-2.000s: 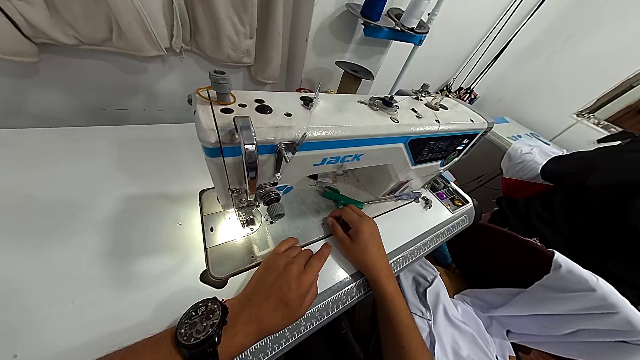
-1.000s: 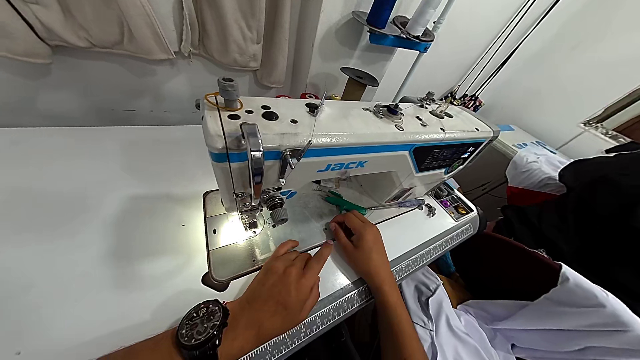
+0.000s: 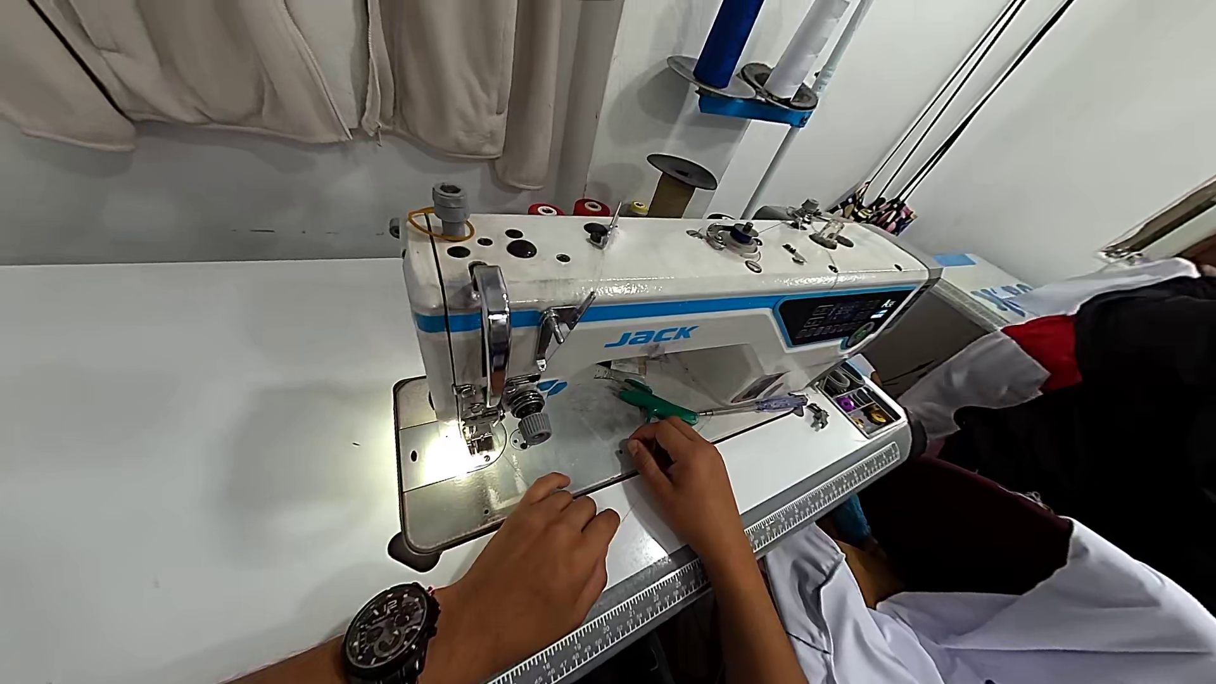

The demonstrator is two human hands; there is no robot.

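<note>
My left hand (image 3: 546, 560), with a black wristwatch (image 3: 389, 632) on its wrist, lies palm down at the front edge of a Jack sewing machine's metal bed (image 3: 570, 456). Its fingers are curled and its palm is hidden. To its right, my right hand (image 3: 684, 484) has thumb and index finger near each other at the bed's edge; whether anything small is between them cannot be told. Just beyond its fingertips lies a green-handled tool (image 3: 657, 401), beside a screwdriver (image 3: 774, 404) with a translucent handle. The machine's lamp lights the needle area (image 3: 475, 442).
A ruler tape (image 3: 655, 598) runs along the table's front edge. A compartment tray (image 3: 855, 401) of small parts sits at the machine's right end. Thread cones (image 3: 730, 43) stand behind. White cloth (image 3: 1026, 617) hangs at lower right, and beige garments (image 3: 446, 76) hang at the back.
My left index finger, stretched toward my right hand in the earlier frames, is now curled in. My right hand stays by the green-handled tool.
</note>
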